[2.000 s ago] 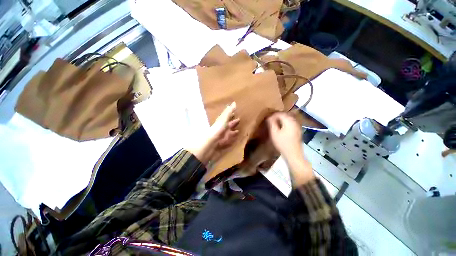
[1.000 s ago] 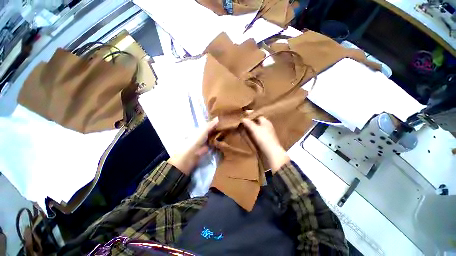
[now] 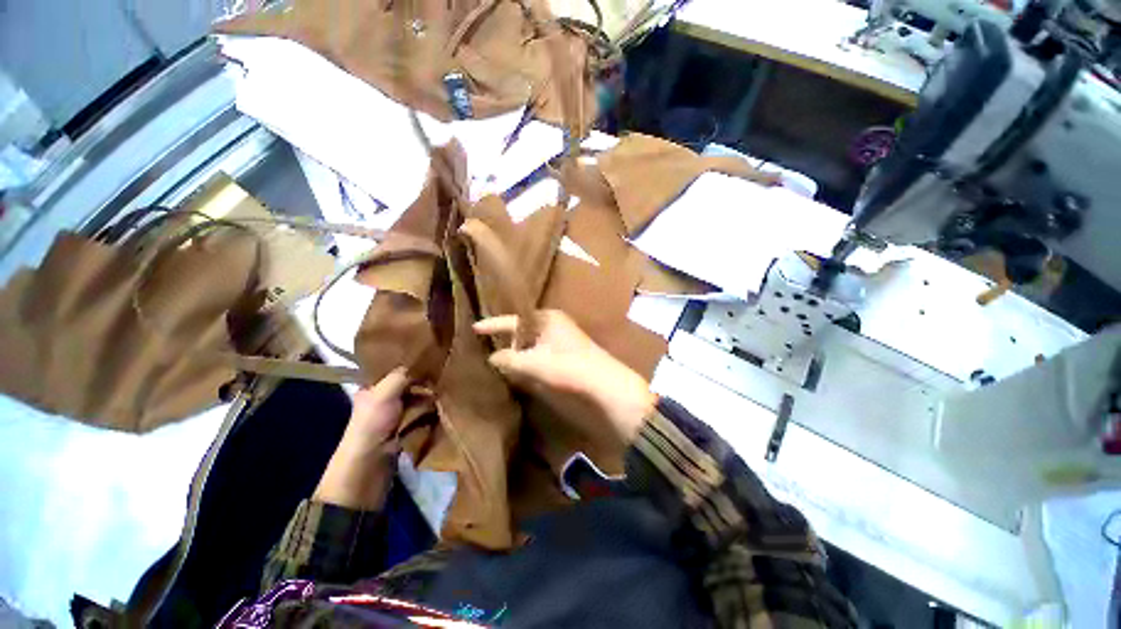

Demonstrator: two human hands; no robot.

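Observation:
A tan-brown bag body (image 3: 473, 418) with some white backing lies bunched in folds in front of me, over the table edge and my lap. Thin brown handle loops (image 3: 338, 295) stick out at its left. My left hand (image 3: 379, 412) grips its left side low down. My right hand (image 3: 559, 356) holds a fold at its middle, thumb and fingers on the material. The inside of the folds is hidden.
A sewing machine with a dark head (image 3: 953, 123) and a dotted post bed (image 3: 793, 307) stands at right. More brown pieces with white backing lie at left (image 3: 123, 332) and at the back (image 3: 357, 49). A cardboard box (image 3: 289, 246) stands at left.
The bag body went from a flatter panel to a bunched bundle, with its handles now towards the left. Both hands have shifted on it. The view has turned right, showing more of the machine.

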